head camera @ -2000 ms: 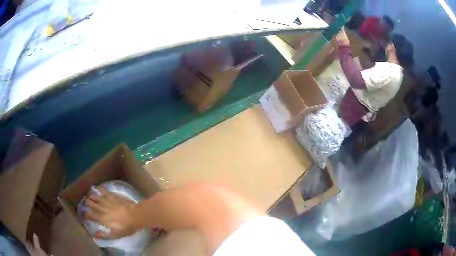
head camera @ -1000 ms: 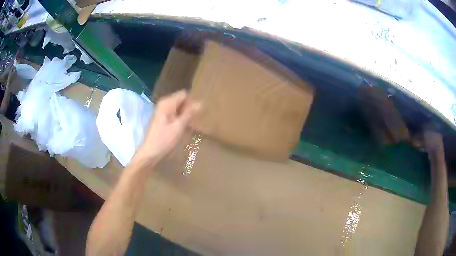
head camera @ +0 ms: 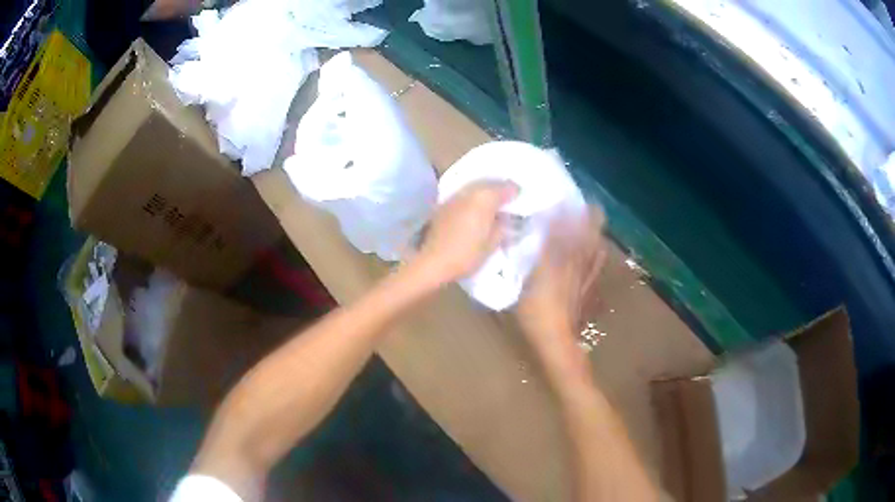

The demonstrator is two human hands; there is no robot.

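Observation:
A round white wrapped product [head camera: 505, 265] is between my hands over the cardboard bench cover [head camera: 442, 382]. My left hand [head camera: 469, 230] grips its near left side, with the fingers on the top. My right hand [head camera: 567, 260] is blurred at its right side; its exact contact is unclear. A second wrapped product [head camera: 358, 157] lies just to the left, with small dark openings in its film. An open small carton [head camera: 682, 431] stands at the lower right with a translucent white piece inside it.
A crumpled white bag pile [head camera: 245, 69] lies at the upper left. A large printed carton [head camera: 172, 186] and an open carton with white items [head camera: 196, 343] stand left of the ledge. A green post [head camera: 520, 69] rises beside the dark recess.
The view has swung left. The small carton near my left hand earlier is out of it, and an open carton shows at the lower right. Both hands are now at a wrapped product.

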